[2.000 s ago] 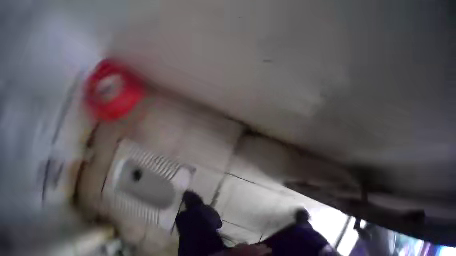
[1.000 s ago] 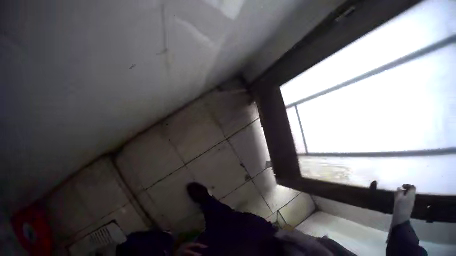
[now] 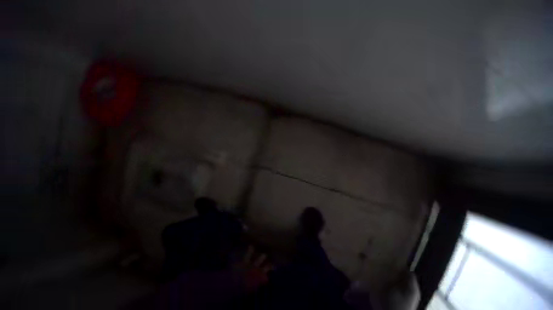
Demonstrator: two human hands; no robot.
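The picture is dark and blurred. My left hand [image 3: 254,266] is at the bottom centre, in front of my dark clothing, with its fingers apart and nothing visible in it. A pale blurred shape at the bottom right looks like my right hand [image 3: 405,293]; its fingers cannot be made out. It is just left of the door [image 3: 500,263], whose pale panels and dark frame show at the lower right. Whether it touches the door cannot be told.
A squat pan [image 3: 167,181] is set in the tiled floor [image 3: 327,163] at the left. A red bin [image 3: 109,94] stands beyond it by the wall [image 3: 315,60]. My dark shoes are at the lower centre, one close to the pan.
The view has turned back towards the pan and bin and is much darker. The door shows smaller, at the lower right. The gloved right hand is no longer clearly seen on the door's edge.
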